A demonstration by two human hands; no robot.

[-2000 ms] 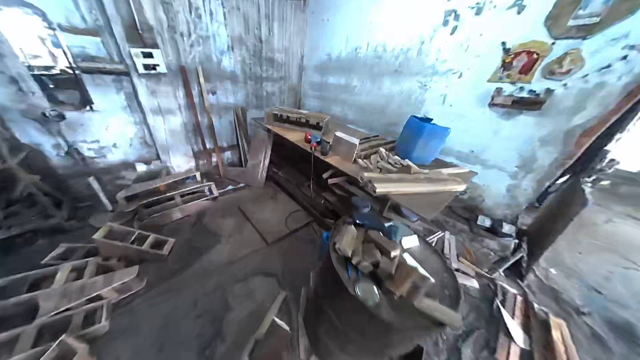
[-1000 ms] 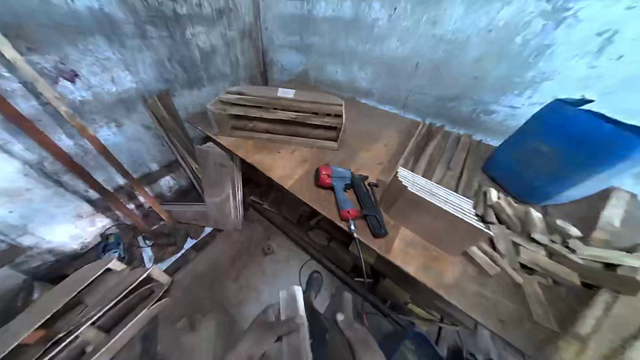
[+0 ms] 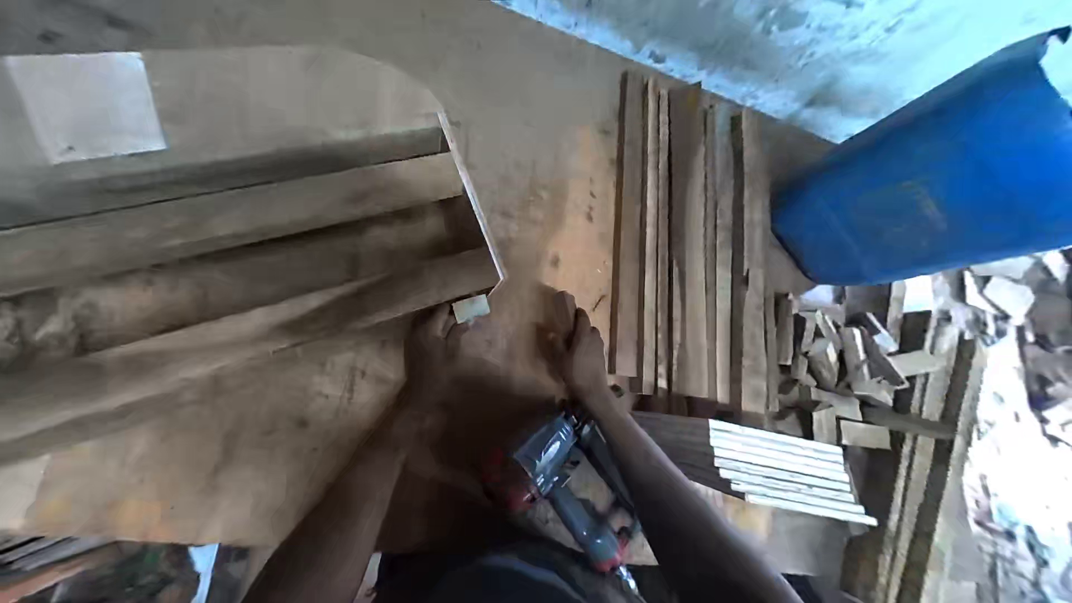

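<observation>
My left hand (image 3: 431,339) grips a wooden piece whose pale end (image 3: 471,309) shows beside the near right corner of a slatted wooden frame (image 3: 251,243). To its right, my right hand (image 3: 584,352) is closed around a small wooden block (image 3: 563,311) over the workbench. A pneumatic nail gun (image 3: 557,477), grey and red, lies between my forearms, partly hidden by the right one. Wooden strips (image 3: 688,251) lie side by side to the right of my right hand.
A stack of thin boards with white edges (image 3: 787,469) lies at the lower right of the workbench (image 3: 193,486). A blue plastic container (image 3: 930,184) stands at the back right. Wood offcuts (image 3: 854,360) are heaped below it. A painted wall rises behind.
The view has moved in close over the workbench. My hands, low in the frame a second ago, are now above the bench beside the slatted frame.
</observation>
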